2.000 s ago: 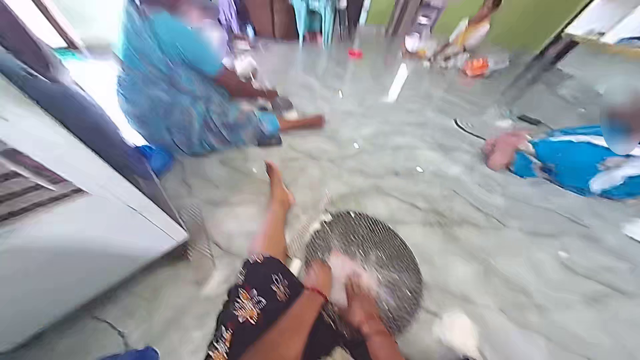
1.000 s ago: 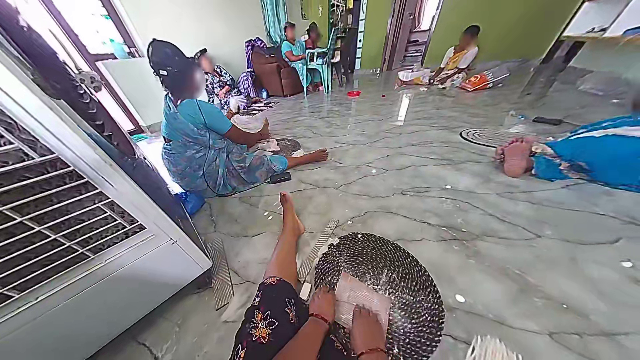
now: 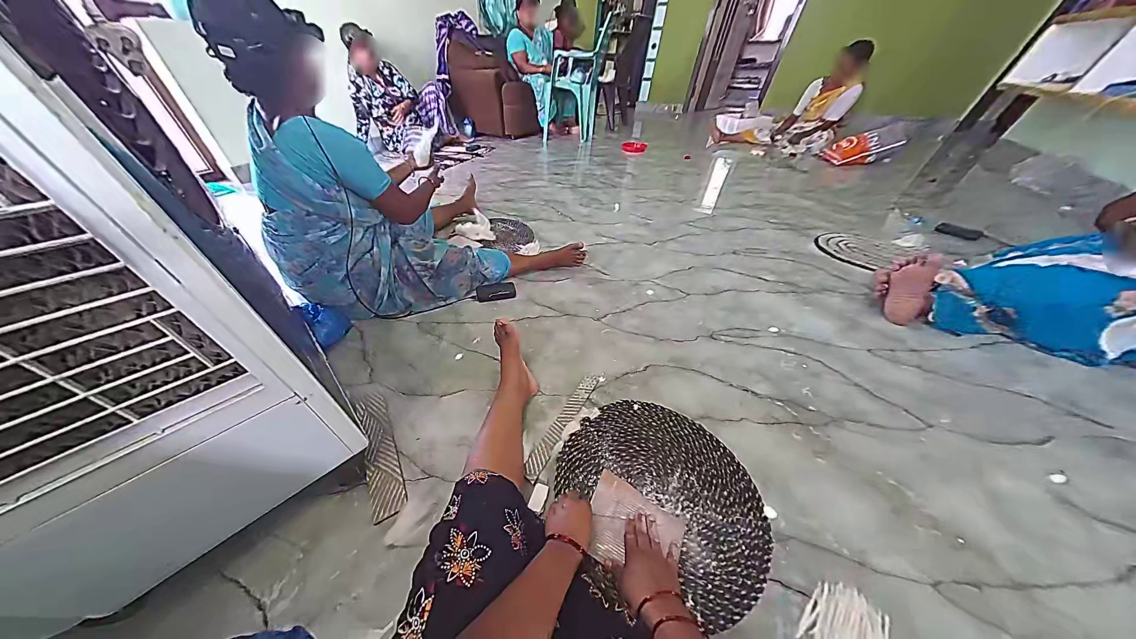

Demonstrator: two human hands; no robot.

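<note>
A round dark woven mat (image 3: pixel 710 479), dusted with something pale, lies on the floor against my lap. On it is a pale translucent sheet (image 3: pixel 621 501). My left hand (image 3: pixel 568 519) rests closed at the sheet's left edge; whether it grips anything is too small to tell. Flat on the lower right part of the sheet lies my right hand (image 3: pixel 646 550), its fingers spread. A small white block (image 3: pixel 538 497) sits by the mat's left edge. A bundle of white strands (image 3: pixel 841 611) lies on the floor at lower right.
A white air cooler (image 3: pixel 222 453) stands close on the left. Patterned strips (image 3: pixel 382 457) lie beside my outstretched leg (image 3: pixel 506 417). A seated person in blue (image 3: pixel 355 222) has another round mat (image 3: pixel 510 232). Another person's feet (image 3: pixel 907 288) are at right; several people sit farther back.
My right hand has spread out flat over the sheet, and my left hand has moved to the sheet's left side. The seated person in blue has raised their hands with something white. The view has shifted.
</note>
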